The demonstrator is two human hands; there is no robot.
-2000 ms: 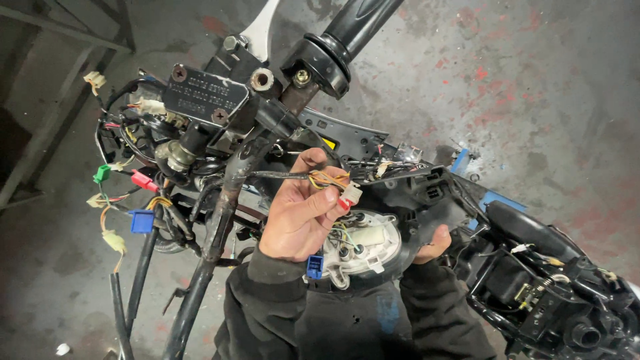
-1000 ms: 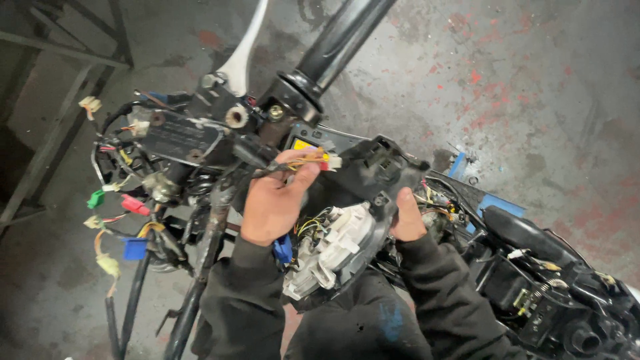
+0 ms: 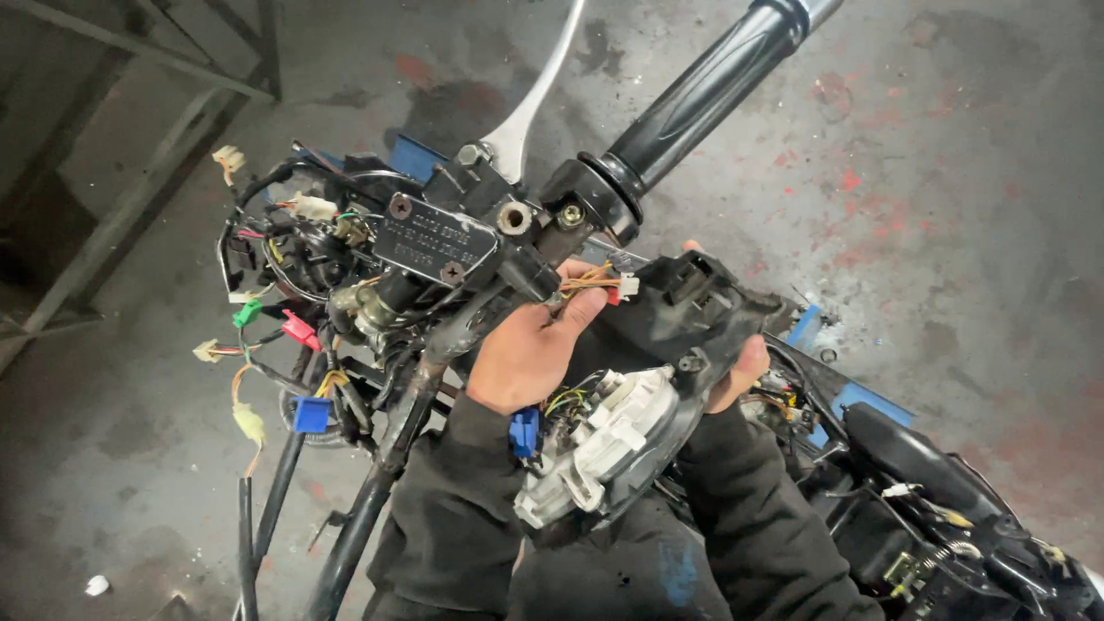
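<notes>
Between thumb and fingers, my left hand pinches a bundle of orange and yellow wires ending in a white connector and a red connector. My right hand grips the right edge of a black plastic motorcycle cowl, partly hidden behind it. The cowl is tilted, and the white plastic back of an instrument or lamp unit shows at its lower part, with thin wires. Beside my left wrist hangs a blue connector.
Left and above are the handlebar tube, brake fluid reservoir, silver brake lever and black rubber grip. Loose wiring with green, red and blue connectors hangs at left. The motorcycle frame extends lower right.
The cowl has been tilted, so its white unit now faces sideways, and my right hand has moved up and left with its edge. My left hand still holds the wires.
</notes>
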